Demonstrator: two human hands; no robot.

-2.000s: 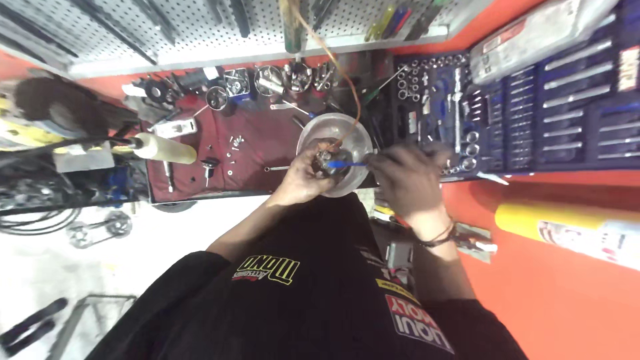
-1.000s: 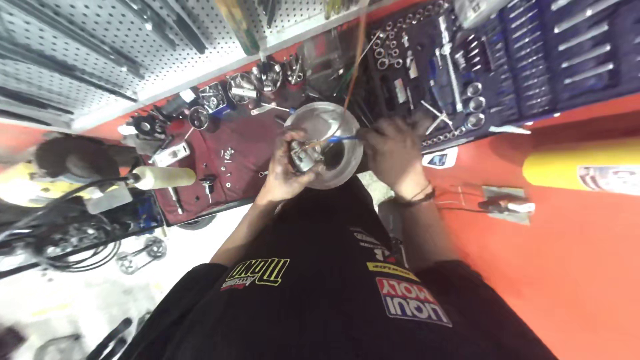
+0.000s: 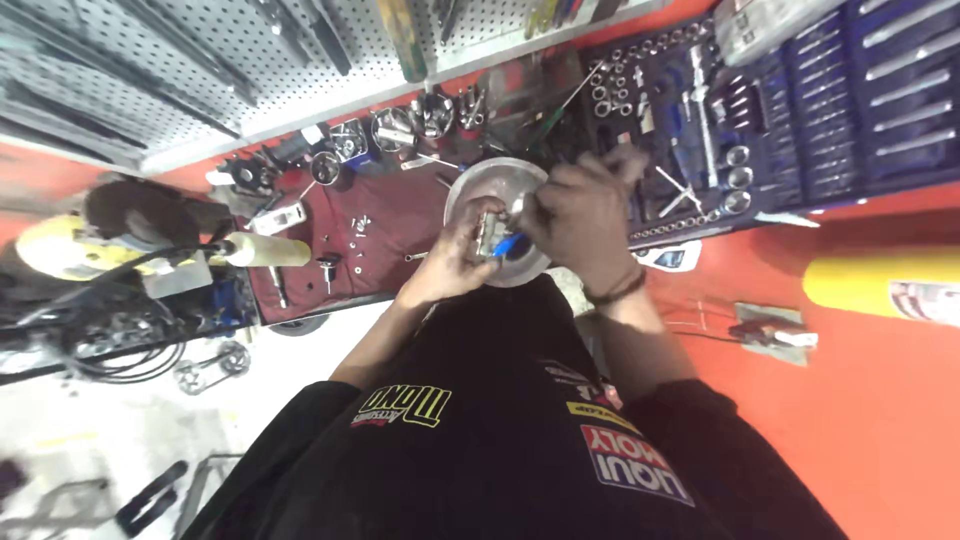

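Over a round, pale bowl, my left hand grips a small metal part, maybe a carburetor body. A blue-ended tool, perhaps a brush, touches the part. My right hand is blurred and closed around the tool's other end, just right of the bowl. The bowl stands at the right end of a dark red cloth. Small screws and a small metal part with a thin pin lie on that cloth, left of my left hand.
An open socket set lies to the right, beside a green-handled screwdriver. Cups of hardware line the back edge. A pegboard with tools rises behind. A bench grinder is at far left, and a yellow cylinder at far right.
The view has turned and shifted. My left hand still holds the metal part over the bowl; its side facing up looks different from two seconds ago. My right hand stays at the blue-ended tool.
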